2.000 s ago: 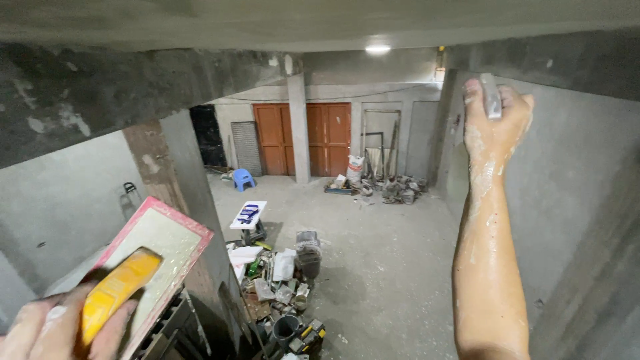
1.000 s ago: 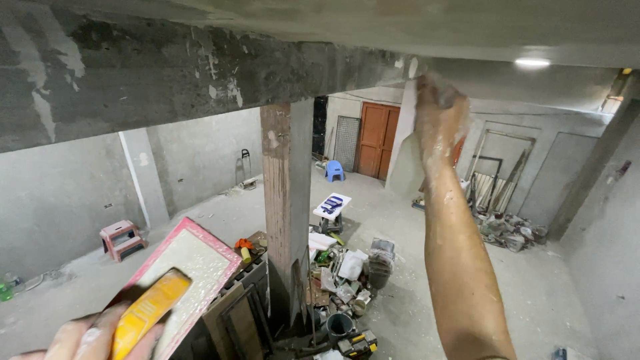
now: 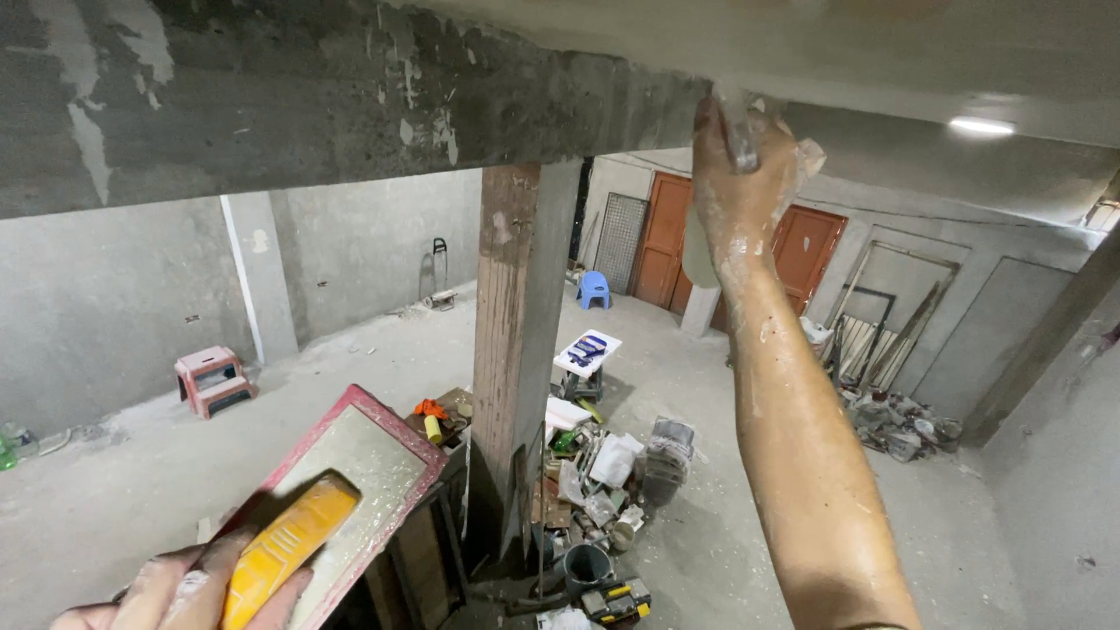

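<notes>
My left hand [image 3: 188,582] grips the yellow handle of a plastering float [image 3: 372,446] at the lower left; the float's pale face has a pink-red edge and wet smears on it. Raised at the upper middle right, my right hand [image 3: 752,166] is closed around a small tool [image 3: 739,131], perhaps a scraper or trowel, largely hidden by the fingers. That hand is at the end of the dark grey concrete beam [image 3: 350,96], where it meets the smooth ceiling [image 3: 831,52]. Pale smears mark the hand and forearm. Whether the tool touches the surface I cannot tell.
A concrete column [image 3: 507,332] stands below the beam. On the floor far below are a pile of bags and debris [image 3: 604,472], a black bucket [image 3: 586,564], a toolbox [image 3: 617,602], a pink step stool [image 3: 213,378] and a blue plastic stool [image 3: 593,289]. Orange doors [image 3: 665,236] are behind.
The view has swung left, bringing the column and pink stool in. My right hand has gone from the right-hand beam to the left beam's far end. The float stays in my left hand.
</notes>
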